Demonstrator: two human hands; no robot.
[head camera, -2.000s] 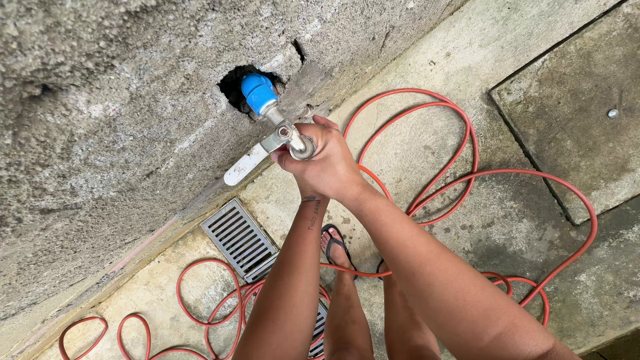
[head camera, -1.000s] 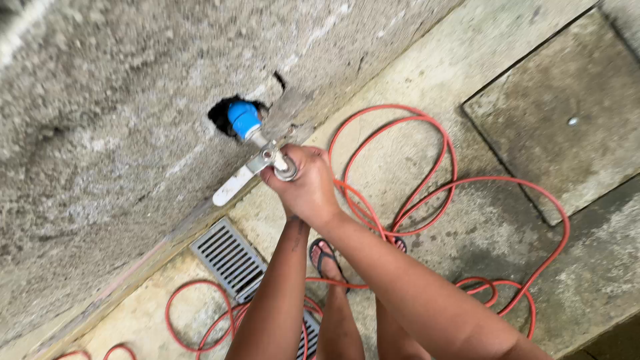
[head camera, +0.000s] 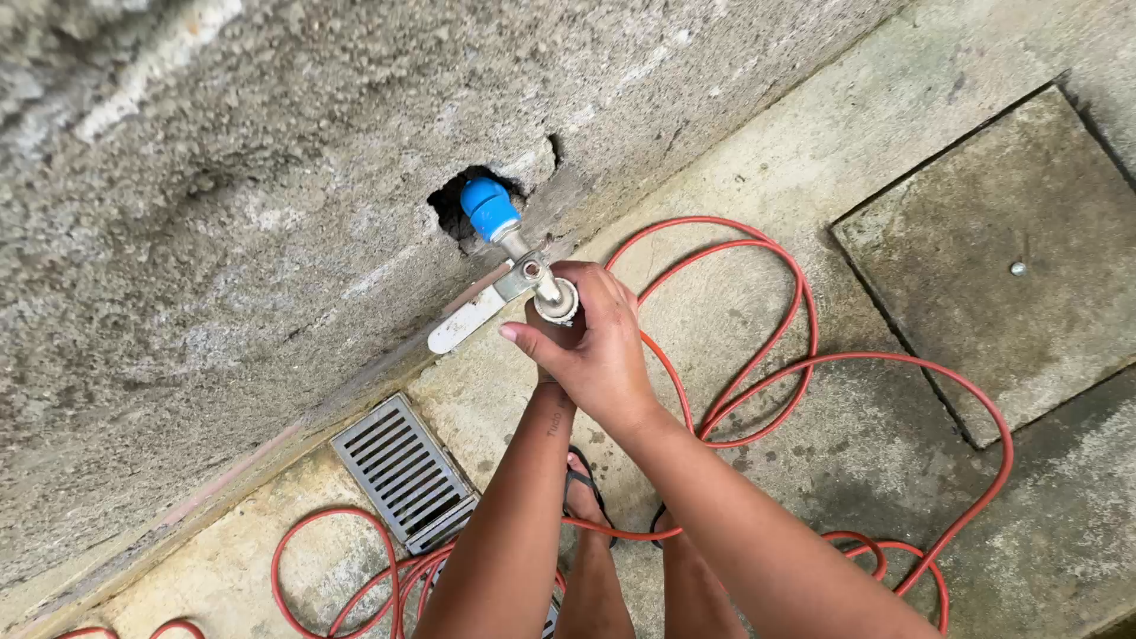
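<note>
A metal ball-valve tap with a whitish lever handle juts from a blue pipe fitting set in a hole in the rough wall. My right hand curves around the right and lower side of the tap's round outlet collar; its thumb is spread apart below the lever, and whether the fingers grip the collar is unclear. My left hand is beneath the outlet, mostly hidden behind the right hand and collar, so its hold cannot be seen.
An orange-red hose lies in loose loops across the concrete floor and past my sandalled feet. A metal drain grate sits by the wall's base. At right is a square concrete cover with a small metal stud.
My right thumb, close against the outlet two seconds ago, now stands out to its lower left. Both hands remain at the tap, and the lever looks unmoved.
</note>
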